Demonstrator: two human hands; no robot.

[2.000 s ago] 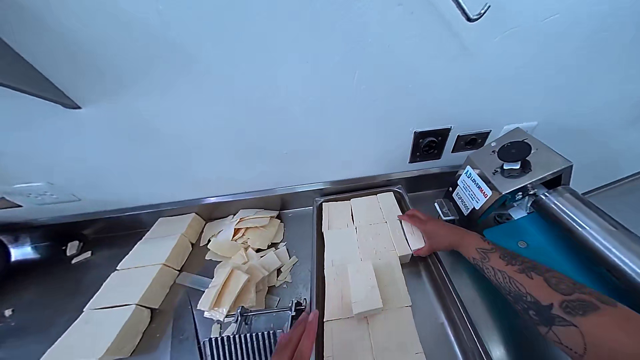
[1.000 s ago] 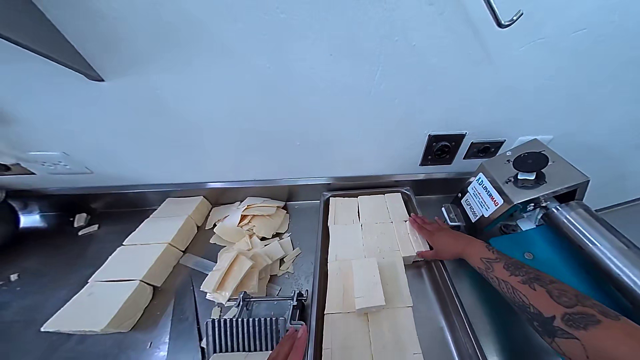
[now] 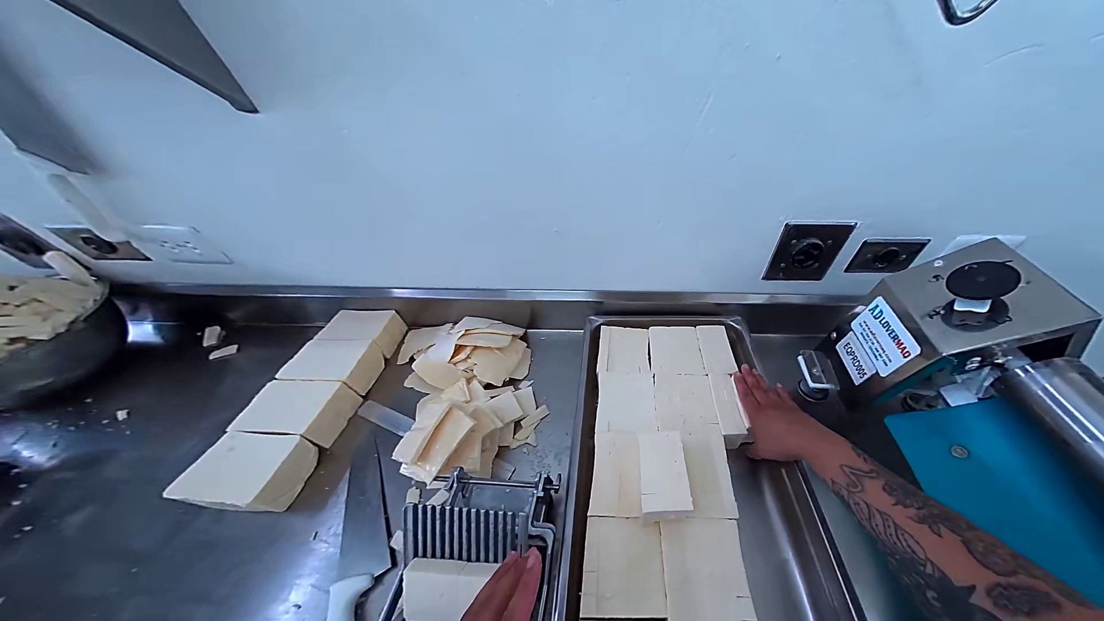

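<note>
Pale cheese blocks (image 3: 626,479) lie in close rows in a long metal tray (image 3: 768,526), with one smaller piece (image 3: 664,473) on top of them. My right hand (image 3: 772,418), fingers together, presses flat against the side of a narrow piece (image 3: 730,409) at the right edge of the rows. Low in the view, my left hand (image 3: 511,588) rests against a cheese block (image 3: 442,588) on a metal wire slicer (image 3: 466,530); only its fingers show. Behind the slicer lies a heap of thin cheese offcuts (image 3: 466,388).
Several large cheese blocks (image 3: 297,405) stand in a line on the steel counter at left. A knife with a white handle (image 3: 349,595) lies beside the slicer. A bowl of cheese pieces (image 3: 60,345) is far left. A steel machine with roller (image 3: 970,315) and a teal panel (image 3: 992,466) are at right.
The view has swung toward the left, bringing the bowl in. A cheese block on the slicer shows more fully beside my left hand. My right hand stays at the right side of the cheese rows.
</note>
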